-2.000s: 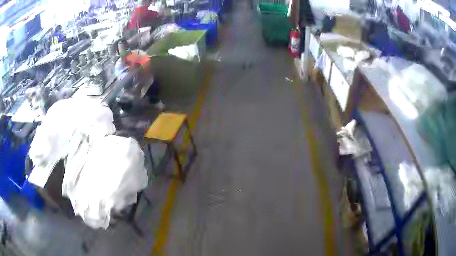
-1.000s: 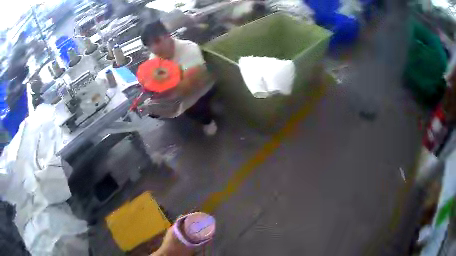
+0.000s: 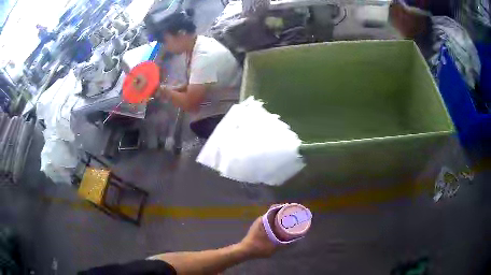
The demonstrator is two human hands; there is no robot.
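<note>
The drink bottle (image 3: 293, 221) is at the bottom centre, seen from above, with a pink round lid and a lilac carry loop. Its body below the lid is mostly hidden. My left hand (image 3: 258, 240) is bare and holds the bottle at its left side, by or near the loop. The fingers are partly hidden behind it. My forearm comes in from the lower left with a dark sleeve. My right hand is not in view.
A large green bin (image 3: 377, 137) stands ahead, white cloth (image 3: 255, 145) over its left corner. A seated person (image 3: 207, 70) works by an orange-red disc (image 3: 141, 81). A yellow stool (image 3: 94, 185) is at left, a blue bin (image 3: 463, 102) at right. A yellow line (image 3: 215, 212) crosses the floor.
The view has turned left and come nearer the green bin, which now looks larger. My left hand and the bottle have moved right in the picture, with more forearm showing.
</note>
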